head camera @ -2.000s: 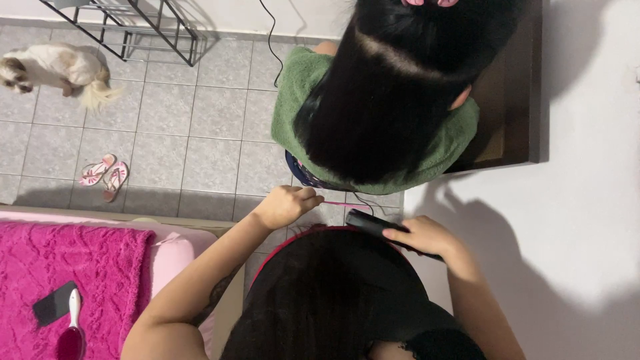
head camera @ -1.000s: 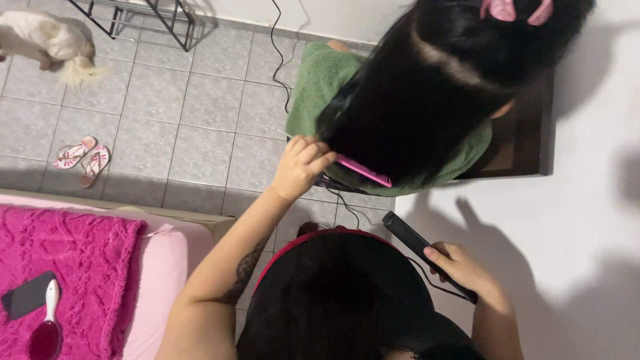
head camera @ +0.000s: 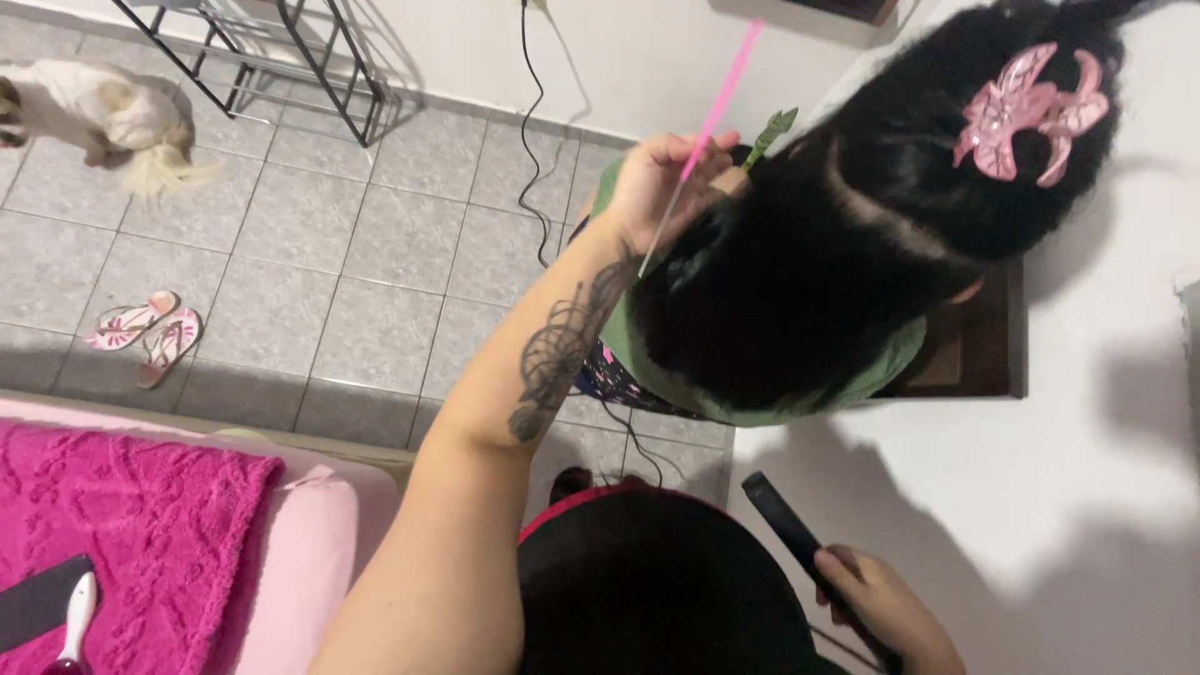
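A seated person's long dark hair [head camera: 769, 291] hangs over a green towel [head camera: 614, 328] on the shoulders; a parting crosses the head, and a pink marbled claw clip [head camera: 1003, 117] holds the upper hair. At the hair's left side, my left hand [head camera: 670, 187] grips a pink rat-tail comb [head camera: 727, 94], its thin tail pointing down toward the forearm. A green clip [head camera: 771, 136] shows just beyond the fingers. Lower right, away from the hair, my right hand [head camera: 872, 595] holds a black hair straightener [head camera: 783, 516] by its body; whether its plates touch is unclear.
A black cord [head camera: 534, 141] runs down the wall to the tiled floor. Left lie a dog [head camera: 103, 108], flip-flops [head camera: 169, 342] and a metal rack [head camera: 281, 66]. A bed with a magenta blanket [head camera: 122, 525] holds a hairbrush [head camera: 82, 609]. A dark wooden piece of furniture [head camera: 1017, 328] stands behind the person.
My left hand has moved up along the hair's left side, and the comb now points upward. The green clip has come into sight. My right hand still holds the straightener low on the right.
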